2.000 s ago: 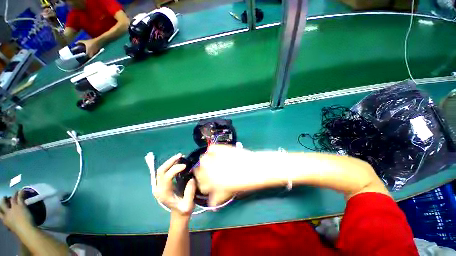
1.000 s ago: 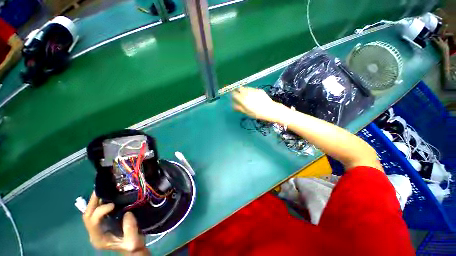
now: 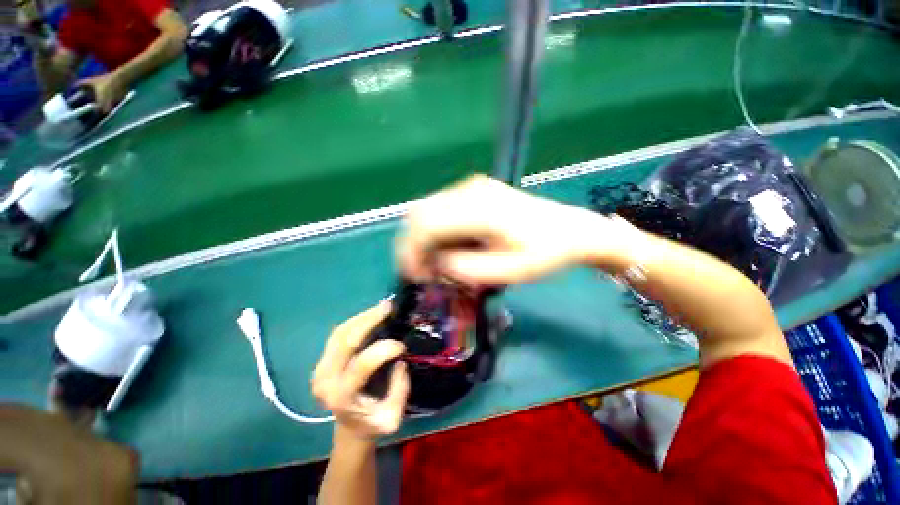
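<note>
The open camera housing, black inside, sits on the green bench in front of me, with red and other thin wires in it. My left hand holds its left rim, thumb and fingers bent around the black edge. My right hand is blurred above the far side of the housing, fingers bent down; I cannot tell whether it holds anything. It hides most of the camera head. A white pigtail cable runs out to the left. The tangled black rings lie to the right, partly behind my right forearm.
A plastic bag and small fan are at right, a blue crate below. A white camera unit stands at left. A metal post rises beside the conveyor. Another person's blurred arm is lower left.
My right hand has moved from near the black tangle back over the housing. My left hand stays at the housing's rim. The view has swung to the left.
</note>
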